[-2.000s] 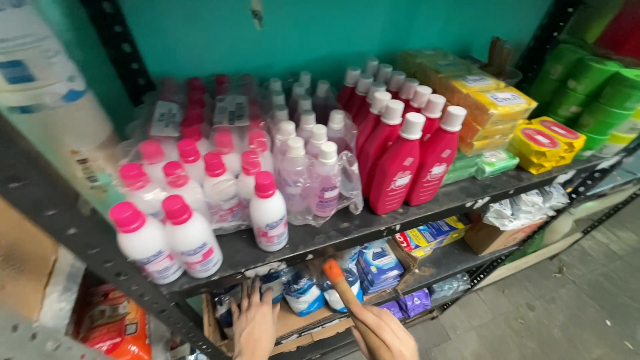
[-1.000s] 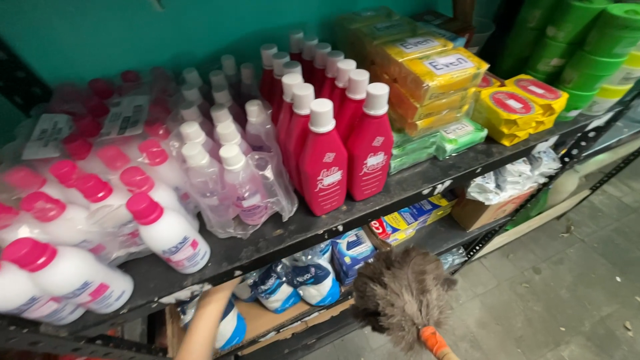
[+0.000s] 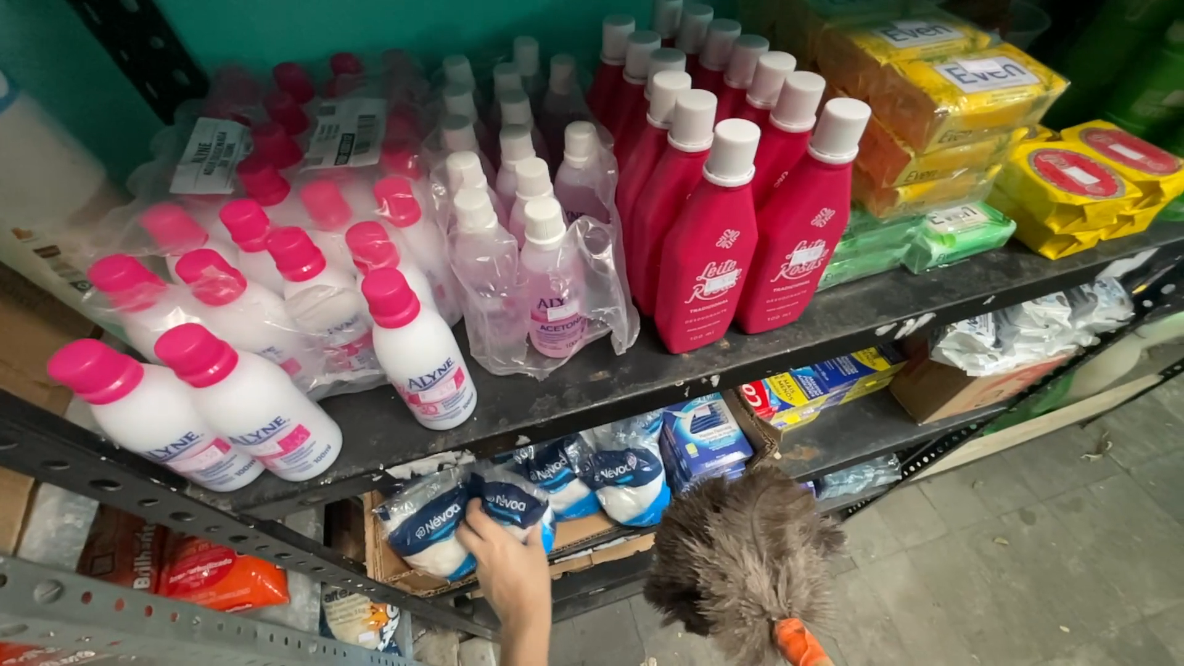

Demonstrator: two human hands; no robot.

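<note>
My left hand (image 3: pixel 513 564) reaches to the lower shelf, its fingers on a clear bag of white cotton with a dark blue label (image 3: pixel 511 499). Whether it grips the bag or only touches it, I cannot tell. Another such bag (image 3: pixel 430 527) lies just left of it, in a cardboard tray (image 3: pixel 573 538). A grey-brown feather duster (image 3: pixel 745 555) with an orange handle (image 3: pixel 800 640) is in front of the shelves, right of the cotton bags. My right hand is out of view, below the frame's bottom edge.
The black metal shelf (image 3: pixel 555 393) bears white bottles with pink caps (image 3: pixel 424 365), acetone bottles in plastic (image 3: pixel 553 287), crimson bottles (image 3: pixel 708 259) and yellow soap packs (image 3: pixel 1068 190). Below are a blue box (image 3: pixel 705 435) and a cardboard box with silvery packs (image 3: pixel 971 375). A perforated upright (image 3: pixel 231 546) stands at left.
Two seconds ago both hands showed at the lower shelf, the right one by the orange handle. That hand has left the view; the duster's feathers have come into view. The left hand is now on a cotton bag.
</note>
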